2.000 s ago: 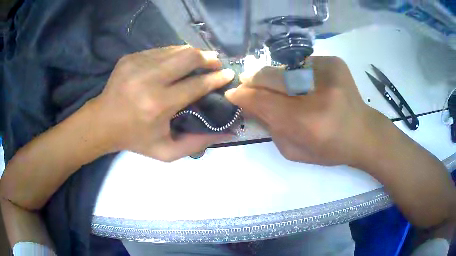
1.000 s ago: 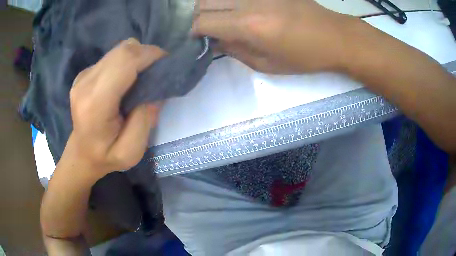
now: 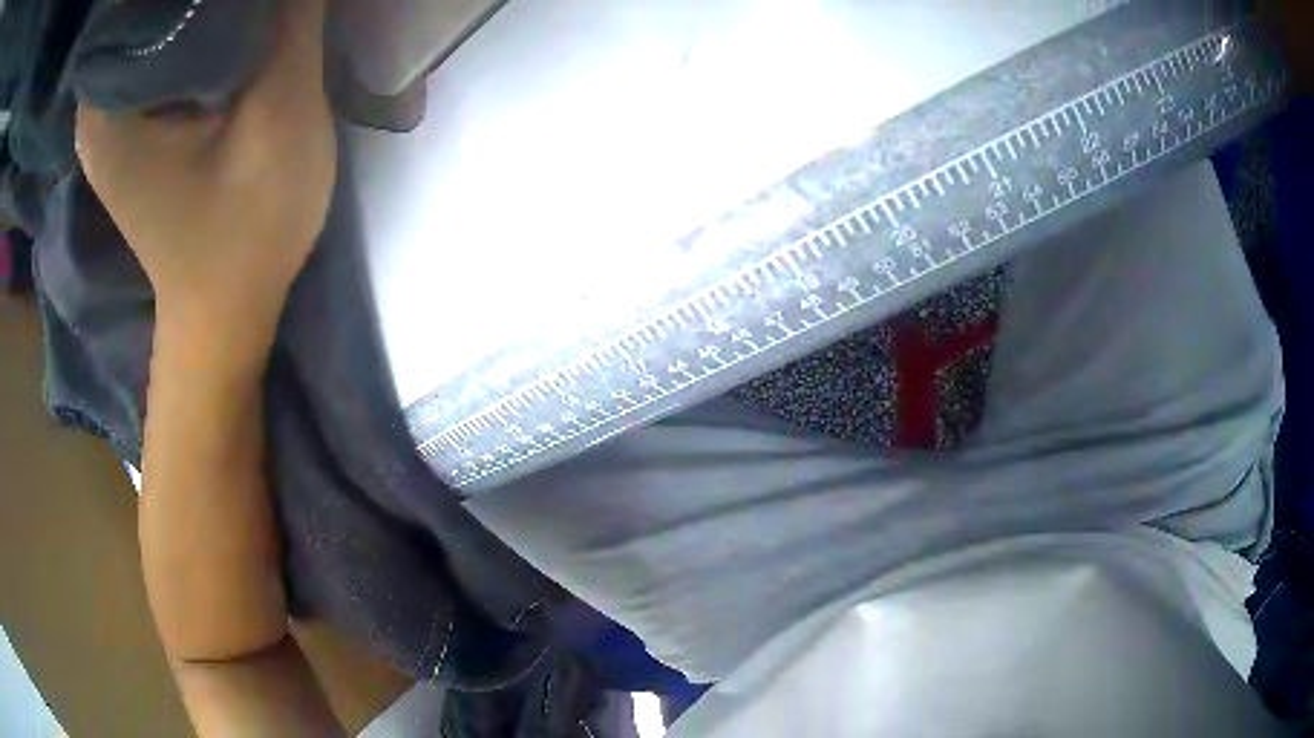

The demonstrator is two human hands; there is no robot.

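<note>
The dark charcoal garment [image 3: 339,433] lies bunched at the left and hangs over the table's left edge. My left hand [image 3: 216,188] is at the upper left, gripping a fold of this cloth; the cloth hides part of its fingers. A curved row of small pale metal zipper teeth [image 3: 170,32] shows on the cloth just above my left hand, near the top edge. My right hand is out of the picture.
The white machine table [image 3: 577,173] fills the upper middle. A ruler strip [image 3: 807,274] runs along its front edge. Part of a pale plate with a dark rounded tab [image 3: 396,108] shows at the top. Grey-trousered legs [image 3: 865,534] are below.
The view has swung down, away from the machine head and snips. My left hand and the cloth now appear farther up and left. My right hand has left the picture.
</note>
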